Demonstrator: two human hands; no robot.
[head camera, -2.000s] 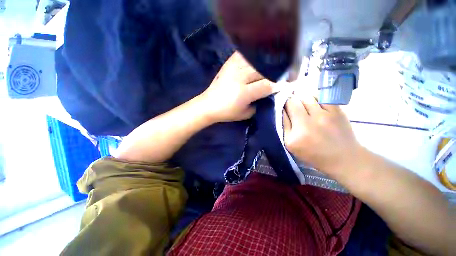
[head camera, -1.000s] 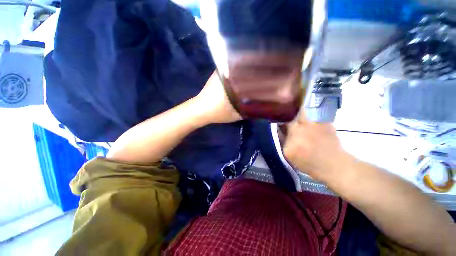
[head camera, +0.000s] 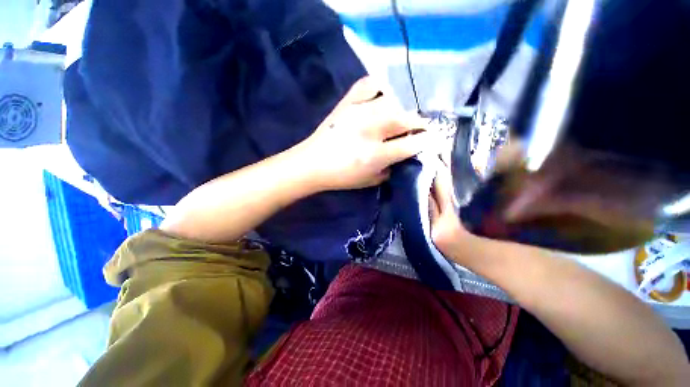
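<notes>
The large dark navy garment (head camera: 219,98) is heaped at the left. The navy waistband strip with its white edge (head camera: 414,219) runs from my fingers down over the table's front edge. My left hand (head camera: 367,140) presses on the cloth, its fingertips at the needle area of the sewing machine (head camera: 461,140). My right hand (head camera: 448,215) lies at the strip's white edge, its upper part hidden by a blurred dark and reddish thing close to the camera. Thread tails (head camera: 369,243) hang from a raw navy edge.
Scissors with a yellow-orange loop (head camera: 660,272) and white strips lie at the far right. The table's ruler-marked front edge (head camera: 484,286) meets my red checked apron (head camera: 378,325). Blue crates (head camera: 76,234) and a grey vented box (head camera: 23,106) are at the left.
The blurred thing close to the camera has moved from the centre to the right, uncovering my left hand and covering part of my right. Both hands remain near the needle area.
</notes>
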